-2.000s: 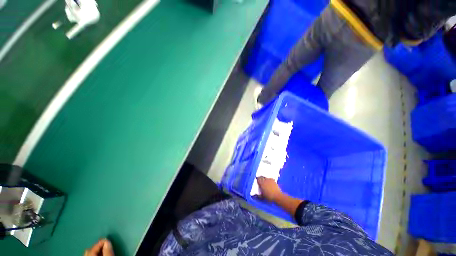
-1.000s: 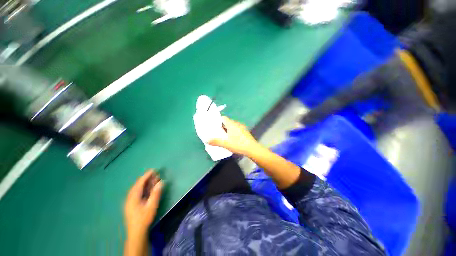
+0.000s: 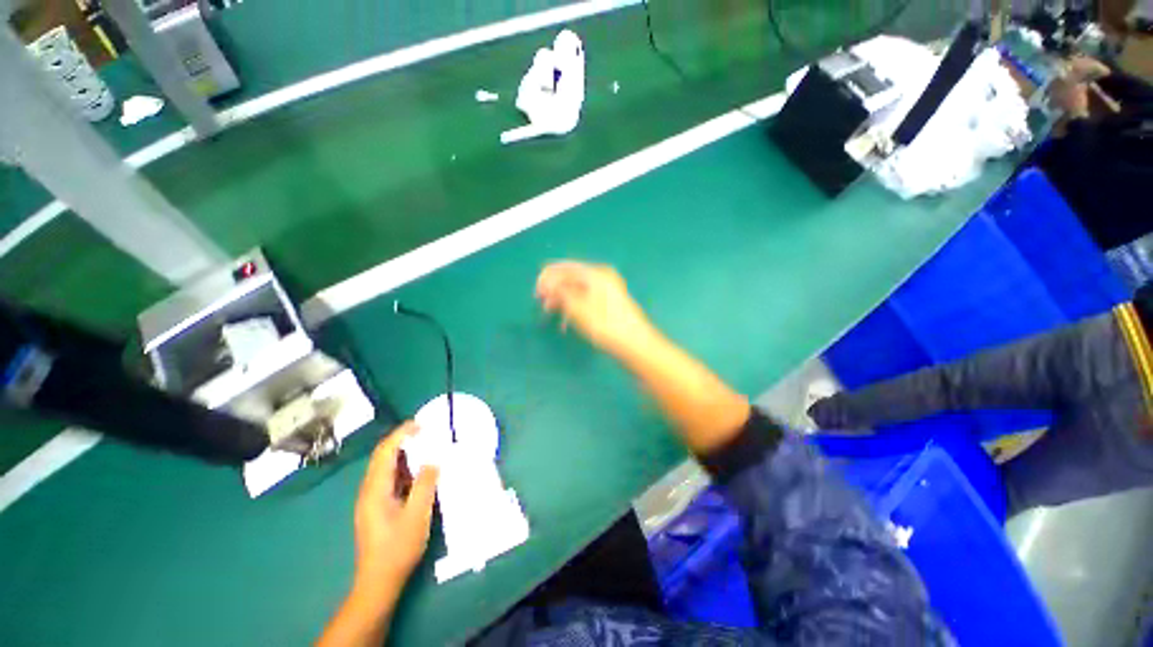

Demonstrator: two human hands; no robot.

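Note:
A white camera unit [image 3: 470,487] lies on the green bench [image 3: 683,272] in front of me, its round end away from me and its flat bracket end toward the bench edge. A thin dark cable tail [image 3: 448,358] runs from its round part onto the bench. My left hand [image 3: 397,506] holds the unit's left side, thumb on top. My right hand [image 3: 584,301] is raised over the bench, away from the unit, fingers loosely curled, with nothing visible in it.
A silver screw feeder [image 3: 234,335] and a black electric screwdriver [image 3: 139,392] are at left. Another white unit [image 3: 554,89] lies on the dark green conveyor. A farther feeder [image 3: 828,120] stands beside a clear plastic heap [image 3: 961,120]. Blue totes [image 3: 955,537] and a person's leg [image 3: 974,379] are at right.
The white unit has moved from my right hand to my left hand and now rests near the bench edge. My right hand has let go and moved away. The view has swung left.

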